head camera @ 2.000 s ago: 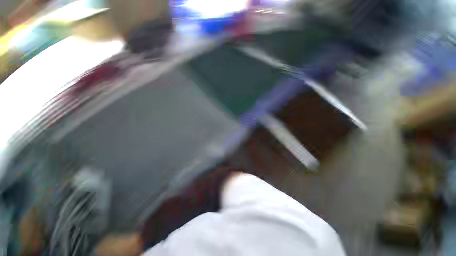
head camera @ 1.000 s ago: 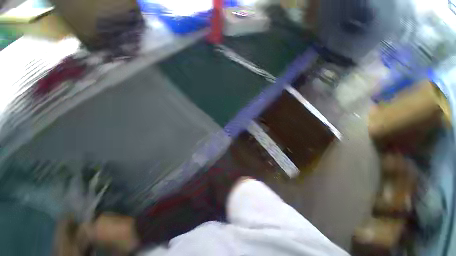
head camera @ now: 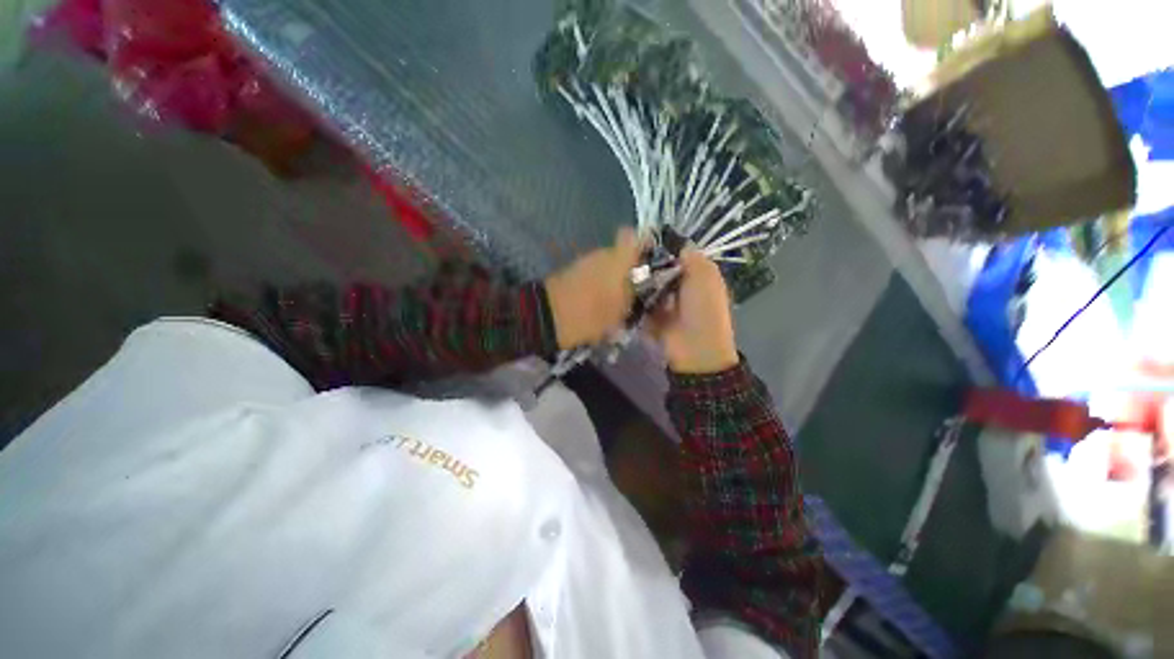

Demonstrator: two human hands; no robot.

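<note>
A fan of white cables (head camera: 644, 165) lies on the grey covered bench at top centre. Green circuit boards (head camera: 615, 64) crowd its spread-out far end. The cables come together between my two hands. My left hand (head camera: 595, 299), blurred, is closed around the gathered end from the left. My right hand (head camera: 702, 319) grips the same bundle from the right. Dark cable sections and a small white plug (head camera: 641, 274) show between the hands. Loose cable ends hang below them. My fingertips are partly hidden by the cables.
A brown carton (head camera: 1049, 129) with dark leads (head camera: 946, 167) stands at upper right. A red bottle (head camera: 1027, 413) is at right by the green mat (head camera: 856, 386). A red plastic bag (head camera: 180, 58) is at upper left. The clear-wrapped bench edge (head camera: 348, 122) runs diagonally beside my left forearm.
The view has swung from a blurred look at bench and floor to the cable fan. The cables moved from the lower left of the picture to top centre, and both hands now show on them.
</note>
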